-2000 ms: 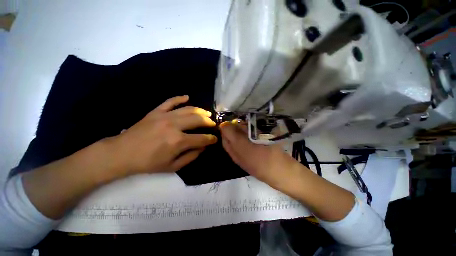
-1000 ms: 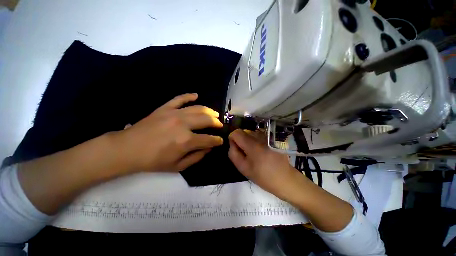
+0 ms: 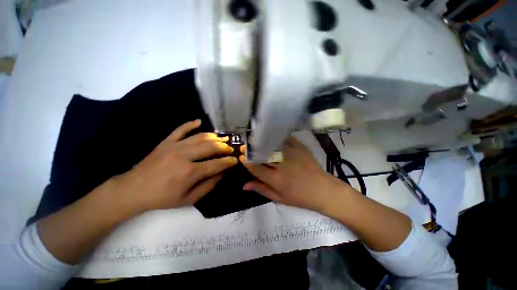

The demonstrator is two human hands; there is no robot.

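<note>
The black fabric panel (image 3: 113, 133) lies on the white table, its right part running under the machine head. My left hand (image 3: 176, 164) lies flat on it, fingers spread, fingertips just left of the lit presser foot (image 3: 236, 138). My right hand (image 3: 289, 175) is right of the foot, partly hidden behind the machine head, fingertips at the cloth close to the needle area. Whether it pinches the cloth cannot be told. The white sewing machine (image 3: 368, 68) fills the upper right and is blurred near the needle.
Black shears (image 3: 354, 177) lie right of my right hand. A slim metal tool (image 3: 412, 184) lies farther right by black strips (image 3: 414, 161) and white paper (image 3: 453, 181). A printed ruler (image 3: 187, 247) runs along the table's front edge.
The view has shifted and tilted, so the machine head looks different and covers more of my right hand. My right hand looks flatter, its fingers more extended. My left hand stays on the fabric.
</note>
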